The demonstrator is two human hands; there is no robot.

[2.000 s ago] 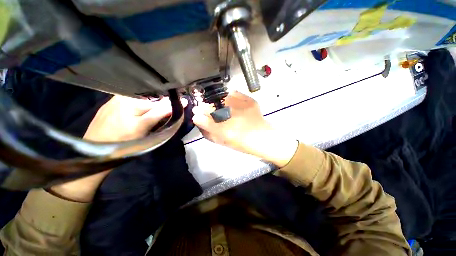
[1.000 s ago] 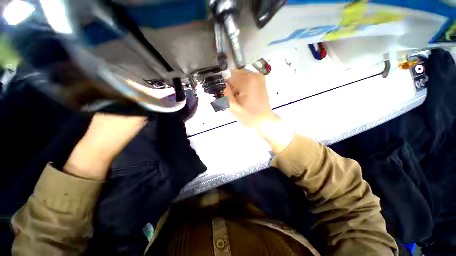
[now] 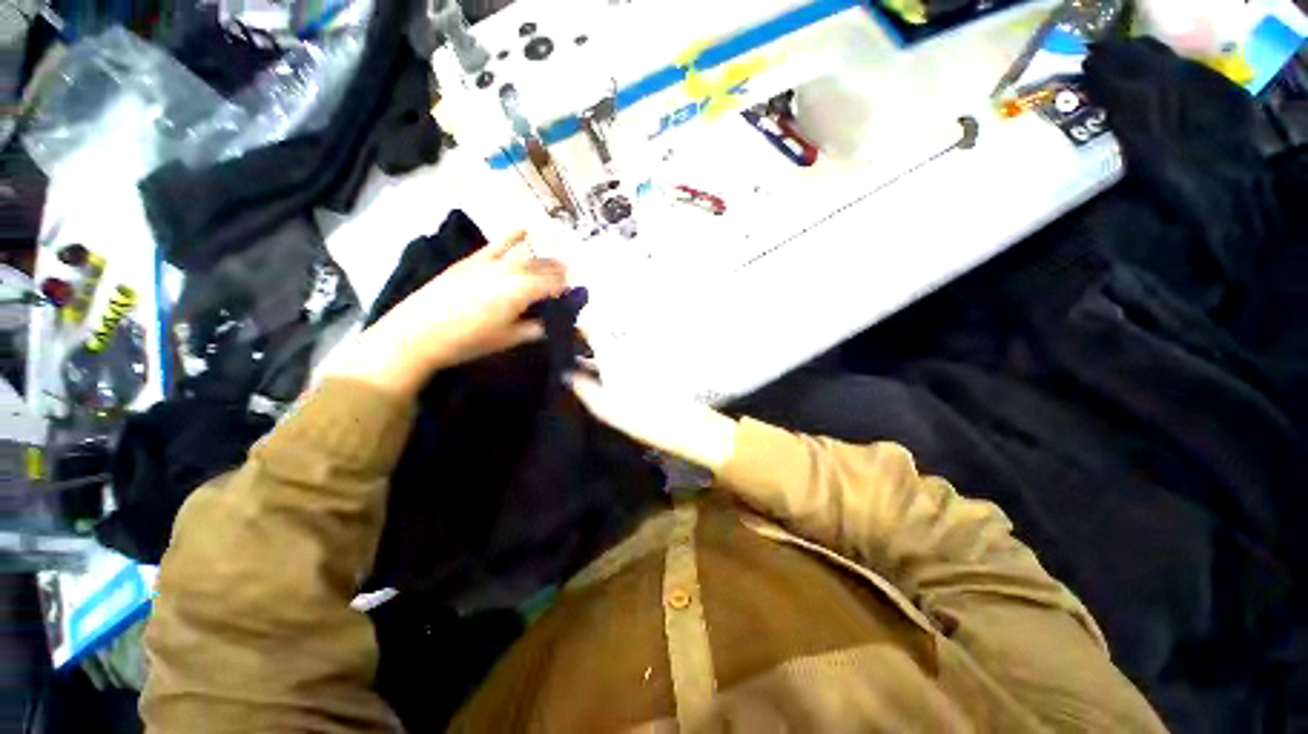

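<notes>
A black garment (image 3: 495, 430) lies over the table's front edge and hangs towards my lap. My left hand (image 3: 481, 304) lies on its upper part with fingers bent over the fabric, holding it just in front of the needle area. My right hand (image 3: 631, 406) is at the garment's right edge, its fingertips at the fabric and partly hidden by it. The white sewing machine (image 3: 832, 65) with blue stripe stands behind. Its presser foot and needle area (image 3: 585, 215) are just beyond my left fingertips.
Red-handled snips (image 3: 782, 136) and a smaller red tool (image 3: 700, 199) lie on the machine bed. Black garments (image 3: 1004, 430) are piled at the right. Dark fabric pieces (image 3: 230, 201) and clear plastic (image 3: 122, 108) lie at the left. The white table (image 3: 846, 294) has a long dark seam.
The view has drawn back from the machine head. Both hands are now nearer me, away from the needle, with the garment between them. The right hand has left the presser area and come to the fabric.
</notes>
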